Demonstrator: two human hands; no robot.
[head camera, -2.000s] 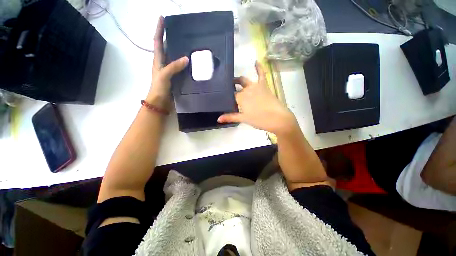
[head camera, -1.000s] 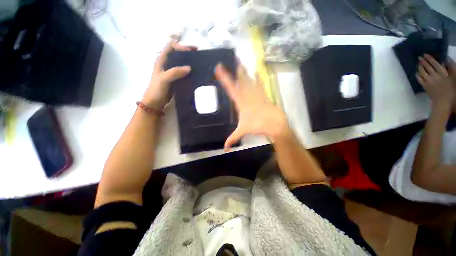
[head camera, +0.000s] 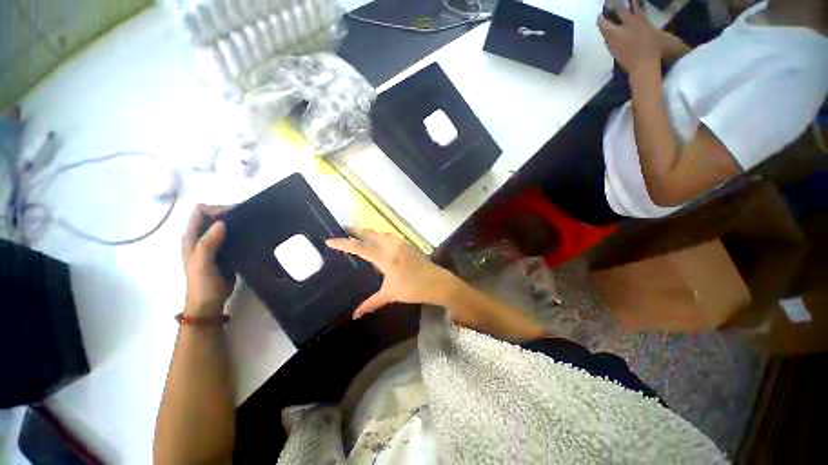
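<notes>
A black inner tray (head camera: 309, 300) lies at the bench's front edge before me, with a white earbud case (head camera: 299, 258) in its recess. My left hand (head camera: 207, 250) grips the tray's upper left edge, thumb near the top. My right hand (head camera: 399, 271) is at the tray's right side, fingertips on its top face near the white case and thumb at the lower right edge. Both hands are bare.
Another black tray (head camera: 413, 150) with a white case lies to the right. Beyond are a plastic bag of cables (head camera: 331, 104), ribbed white rows (head camera: 263, 32), yellow tape (head camera: 377, 216), a black box (head camera: 517, 50) with a cable, and a coworker's arm (head camera: 658, 136).
The view has turned right, showing more of the coworker. My right hand, blurred above the tray before, is now at its right side. The coworker's hand has left the far tray.
</notes>
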